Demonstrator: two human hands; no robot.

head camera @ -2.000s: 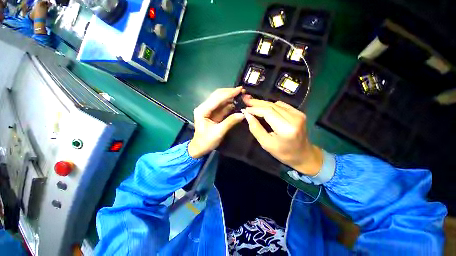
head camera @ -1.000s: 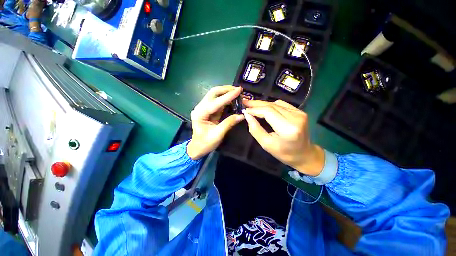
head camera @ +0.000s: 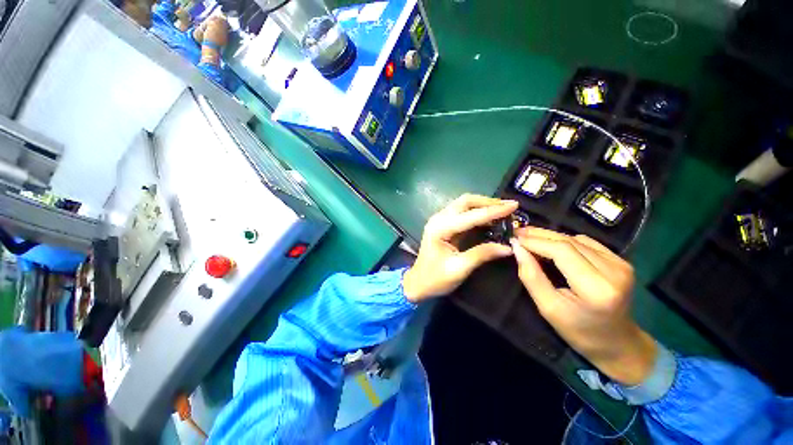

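Note:
My left hand (head camera: pixel 452 248) holds a small dark module (head camera: pixel 505 228) on edge between thumb and fingers, above the near part of the black compartment tray (head camera: pixel 569 178). My right hand (head camera: pixel 587 291) has its fingertips at the module's right side; whether they hold a tiny part cannot be told. Much of the module is hidden by the fingers. Several tray pockets hold black square modules with bright insides, such as this module (head camera: pixel 603 204). A pale thin tube (head camera: pixel 522 109) curves over the tray. A pale strap (head camera: pixel 654 375) is on my right wrist.
A blue box (head camera: pixel 374 96) with a clear cylinder (head camera: pixel 322 43) on top stands behind. The white machine (head camera: pixel 235 209) with a red button (head camera: pixel 218 266) is at left. A second black tray (head camera: pixel 726 278) lies at right. Another person's hand (head camera: pixel 211 35) shows at far left.
The view has swung left, so the bench, tray and both hands appear further right and lower. More of the machine shows. The hands keep nearly the same pose around the module.

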